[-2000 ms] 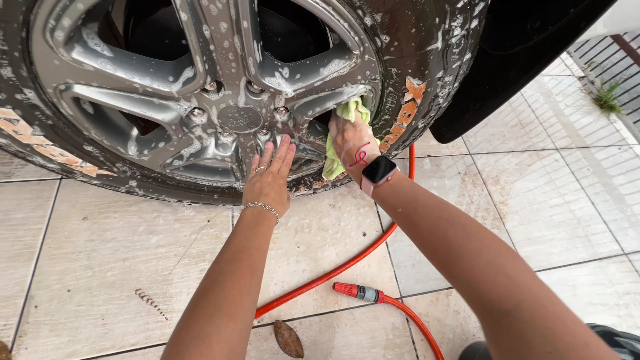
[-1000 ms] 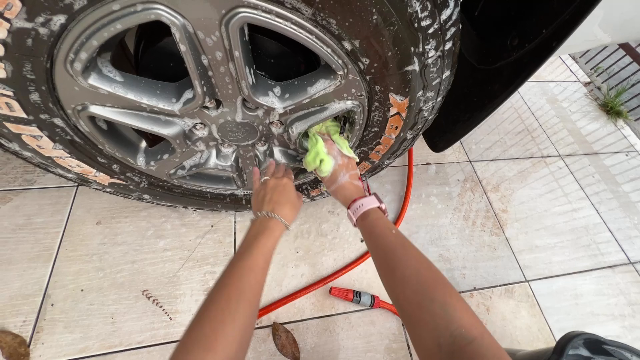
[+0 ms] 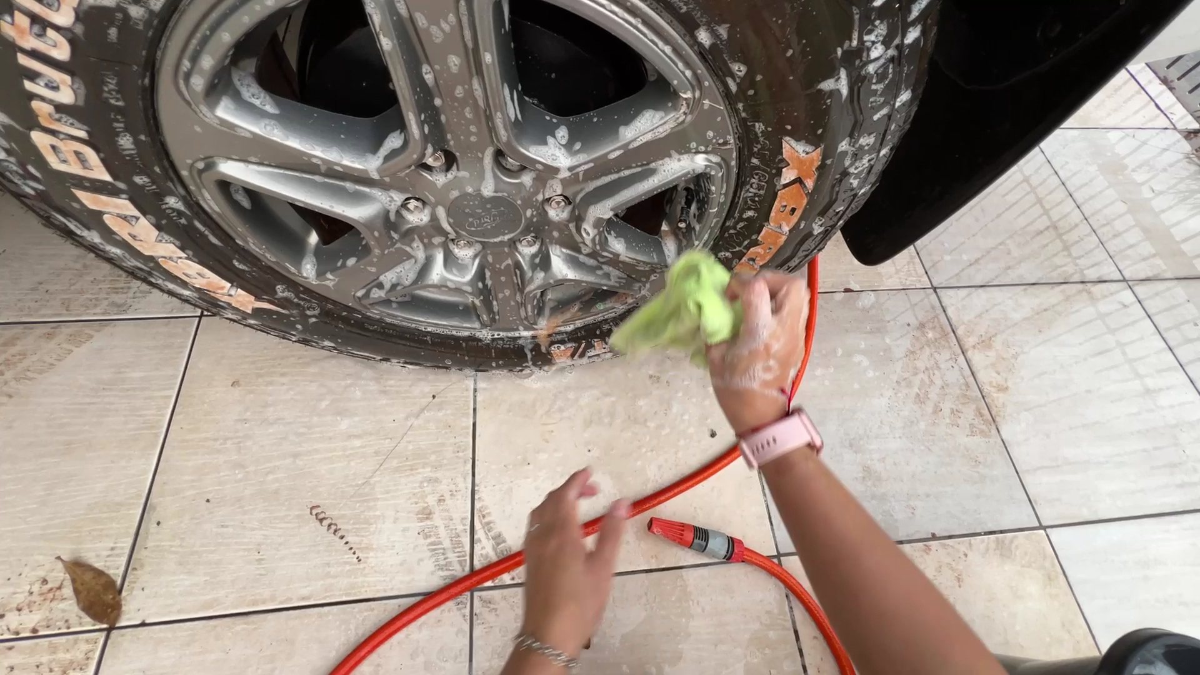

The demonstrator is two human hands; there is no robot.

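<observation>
A soapy grey alloy wheel (image 3: 450, 122) fills the upper part of the view, its black tire (image 3: 825, 84) carrying orange and pale lettering and streaks of suds. My right hand (image 3: 764, 337), wet with foam and with a pink watch band at the wrist, is closed on a lime-green cloth (image 3: 684, 309), which hangs in front of the tire's lower right edge. Lower down, my left hand (image 3: 574, 553) holds nothing; its fingers are apart over an orange hose (image 3: 469, 581), and a chain bracelet is on its wrist.
A hose nozzle (image 3: 694, 538), red and grey, lies on the tiled floor (image 3: 309, 450) between my arms. One dry leaf (image 3: 94, 591) is at the lower left. A black mudguard (image 3: 994, 112) hangs behind the tire at the right. Something dark and rounded (image 3: 1158, 652) shows in the bottom right corner.
My right hand has drawn the cloth out of the wheel's lower right opening, down to the tire's edge. My left hand has left the lower rim and moved down over the hose.
</observation>
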